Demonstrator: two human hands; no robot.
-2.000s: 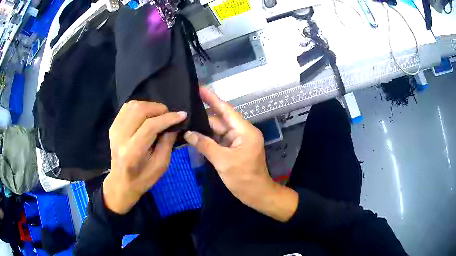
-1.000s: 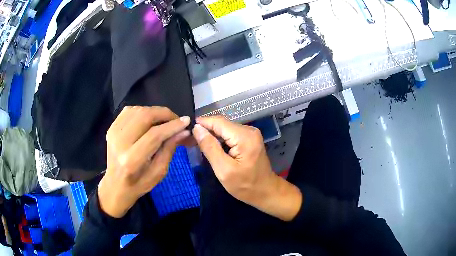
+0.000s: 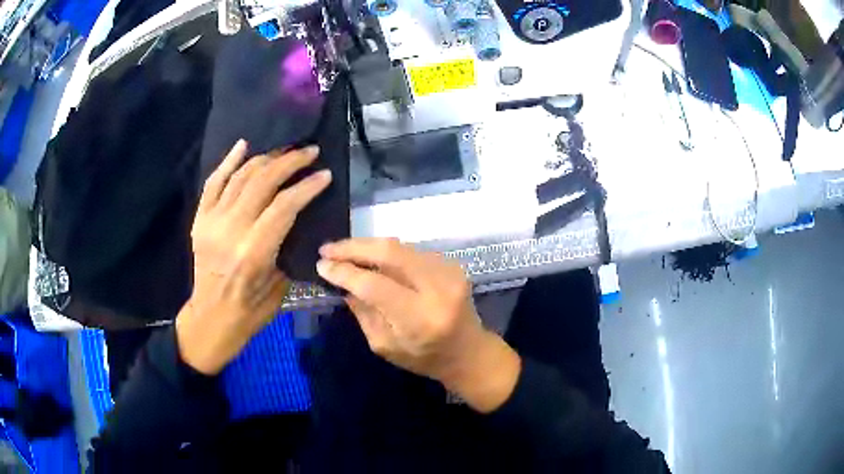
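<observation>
A black cut panel (image 3: 319, 199) lies below the needle area (image 3: 324, 56), where a pink-purple glow falls on it. A larger black garment body (image 3: 120, 185) is spread to the left. My left hand (image 3: 250, 231) lies on the panel with its fingers apart, pressing it against the table. My right hand (image 3: 403, 305) pinches the panel's near corner between thumb and forefinger at the table's front edge. The panel's far end at the presser foot is too small and dark to tell.
A yellow warning label (image 3: 442, 77) and control panel (image 3: 555, 18) are on the machine. The trimmings opening (image 3: 421, 162) is right of the panel. Black scraps (image 3: 564, 201) lie on the table. A tape measure (image 3: 532, 256) runs along its front edge. A blue crate (image 3: 268, 370) is below.
The view has shifted, showing more of the machine. My left hand has let go of the pinched edge and moved up, flat onto the panel. My right hand still pinches the fabric.
</observation>
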